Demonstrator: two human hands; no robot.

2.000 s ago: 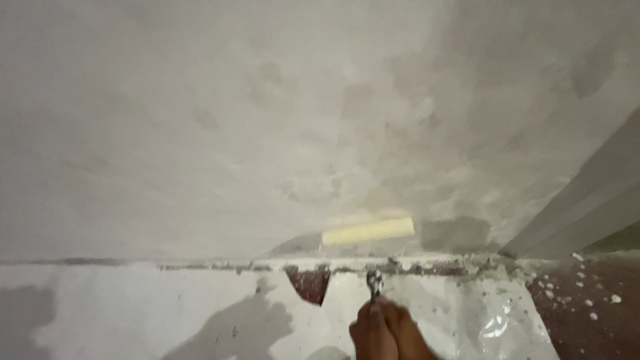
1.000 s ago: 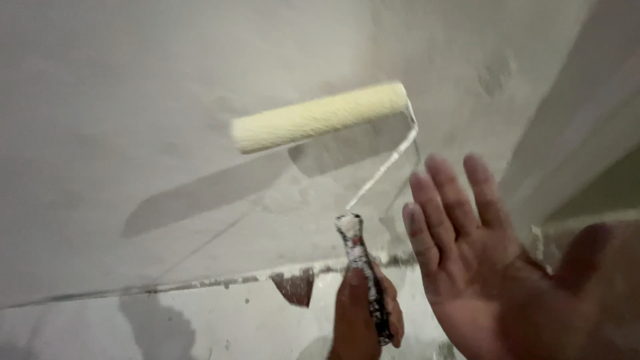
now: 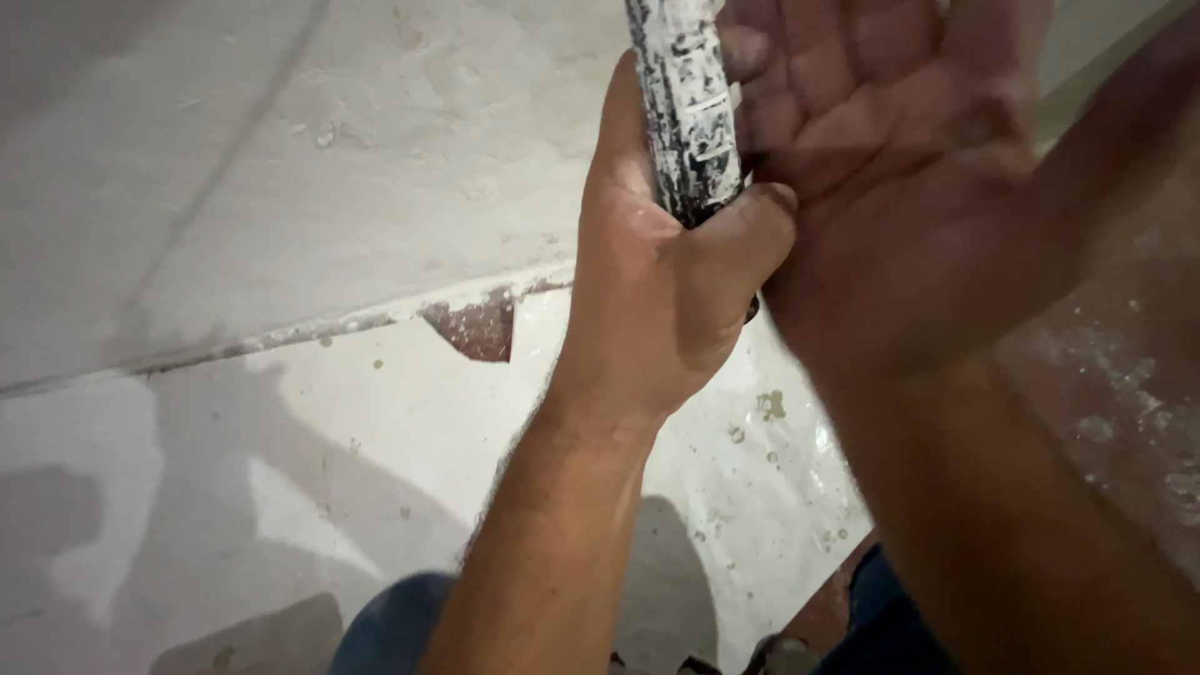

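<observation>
My left hand is closed around the paint-crusted handle of a paint roller, which points up and runs out of the top of the view. The roller's sleeve and wire frame are out of sight. Close beside it on the right, my right hand is spread, palm showing and fingers apart, with nothing held in it. Whether it touches the handle's side I cannot tell. Behind both hands stands a grey plastered wall.
A spattered white sheet covers floor along the wall's foot, with a torn gap showing reddish floor. Spattered red-brown floor lies at right. My knees in blue trousers are at the bottom.
The roller's handle has come nearer, and its yellowish sleeve, visible a second ago, has left the view. The open right hand, absent two seconds ago, is now beside the handle.
</observation>
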